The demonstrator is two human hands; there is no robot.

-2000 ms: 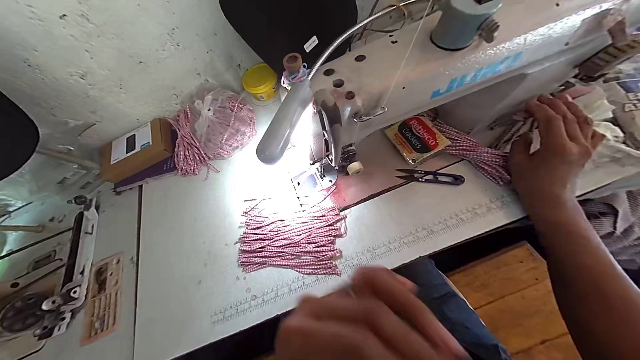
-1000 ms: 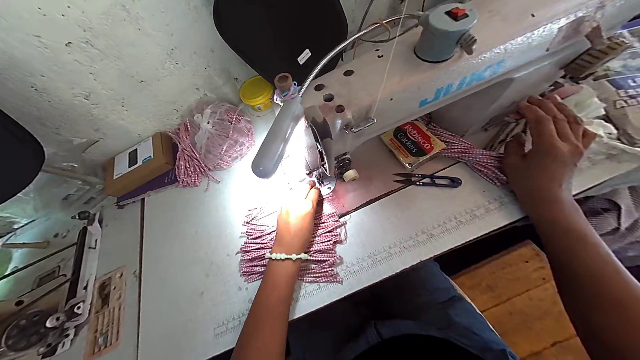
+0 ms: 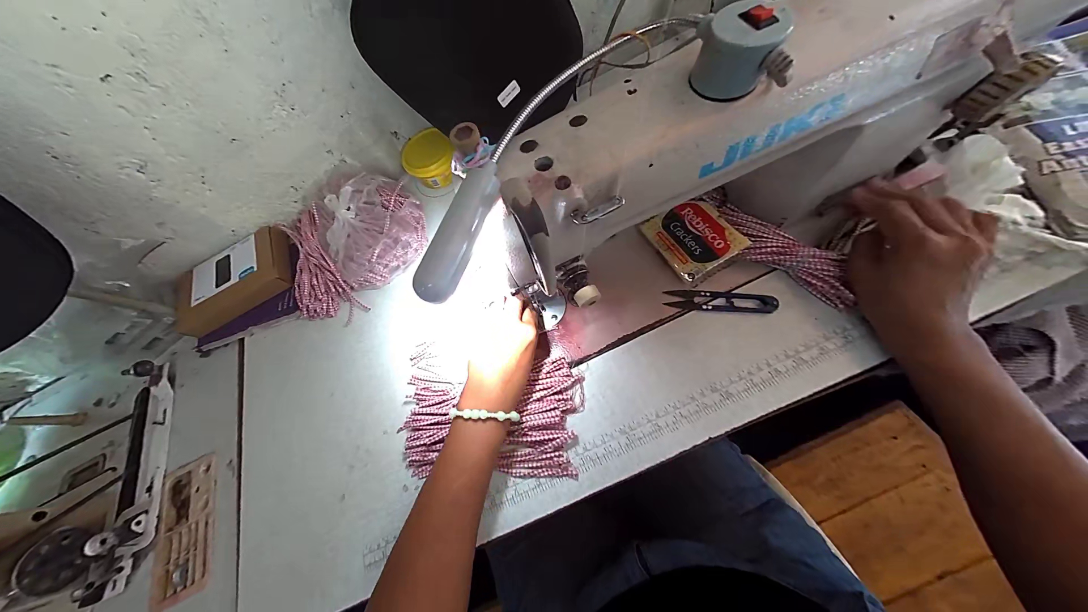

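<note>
My left hand (image 3: 501, 344), with a pale beaded bracelet at its wrist, is at the presser foot of a Juki sewing machine (image 3: 663, 153). Glare hides its fingertips and anything between them. Under that wrist lies a pile of red-and-white checked fabric strips (image 3: 544, 433). My right hand (image 3: 918, 246) rests beneath the machine arm, at the end of a bundle of similar strips (image 3: 799, 255); its fingers are partly hidden. Between the hands lie black thread snips (image 3: 722, 302) and a Rebisco crackers packet (image 3: 695, 241). A gooseneck lamp (image 3: 459, 234) lights the needle area.
Behind the lamp stands a yellow-lidded tub (image 3: 427, 158). A plastic bag of strips (image 3: 374, 229) and a cardboard box (image 3: 234, 276) sit by the wall. Part of another machine (image 3: 127, 510) is at the lower left. Crumpled white cloth (image 3: 1020, 204) lies at the right.
My left hand has moved from the table's front edge up to the presser foot, over the pile of strips. My right hand has stayed beneath the machine arm.
</note>
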